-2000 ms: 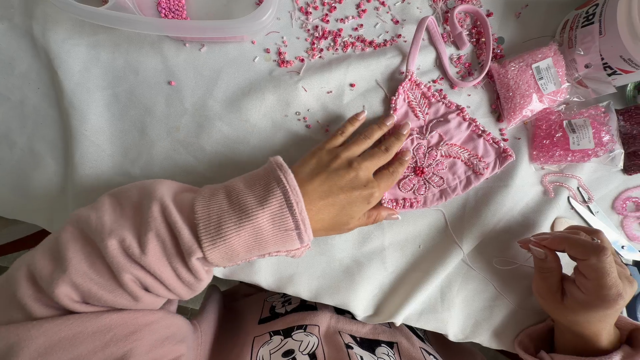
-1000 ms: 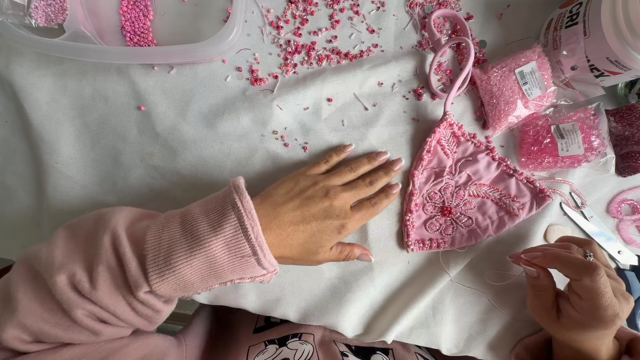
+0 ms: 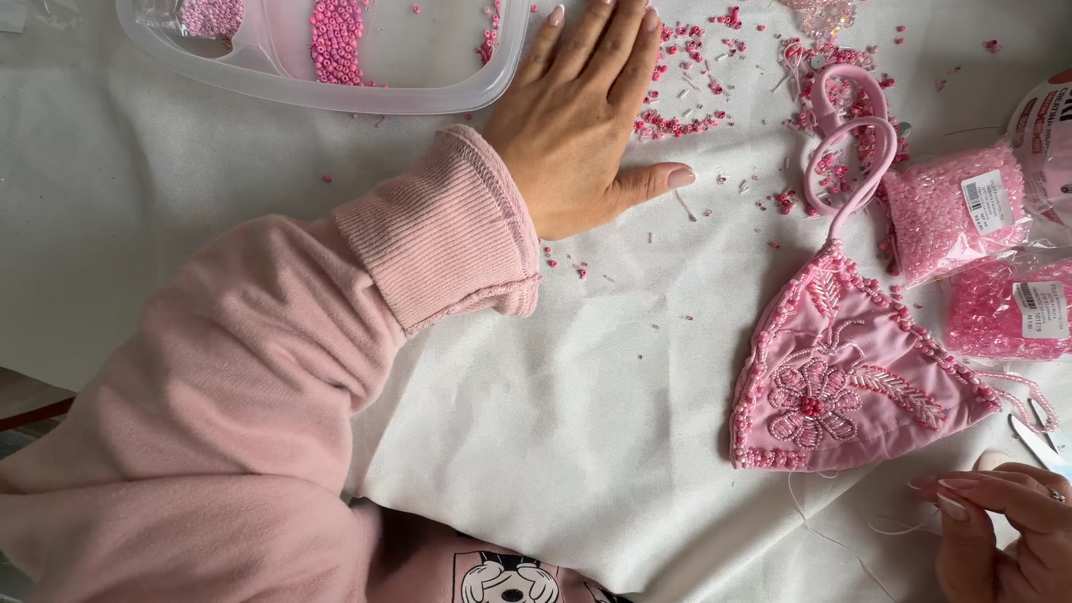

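Observation:
My left hand (image 3: 578,126) lies palm down with spread fingers on the white cloth, beside the plastic tray and touching the edge of the loose pink beads (image 3: 682,126). At the lower right, my right hand (image 3: 997,519) has thumb and forefinger pinched at a thin thread (image 3: 900,529); whether a needle is there cannot be told. Left of and above that hand lies a pink triangular fabric piece (image 3: 871,394) with a beaded flower, leaf sprays and a beaded border. A pink fabric strap (image 3: 863,193) loops up from its tip over scattered beads. Thread trails below its bottom edge.
A clear plastic tray (image 3: 402,100) with pink beads in compartments stands at the top left. Two bags of pink beads, an upper one (image 3: 946,209) and a lower one (image 3: 988,318), lie at the right near a plastic tub (image 3: 1047,126). Scissors (image 3: 1038,444) lie beside my right hand.
My left hand has left the beaded fabric piece, where it rested two seconds ago, and moved away up to the loose beads by the tray. My right hand stays pinched at the thread. The view has shifted.

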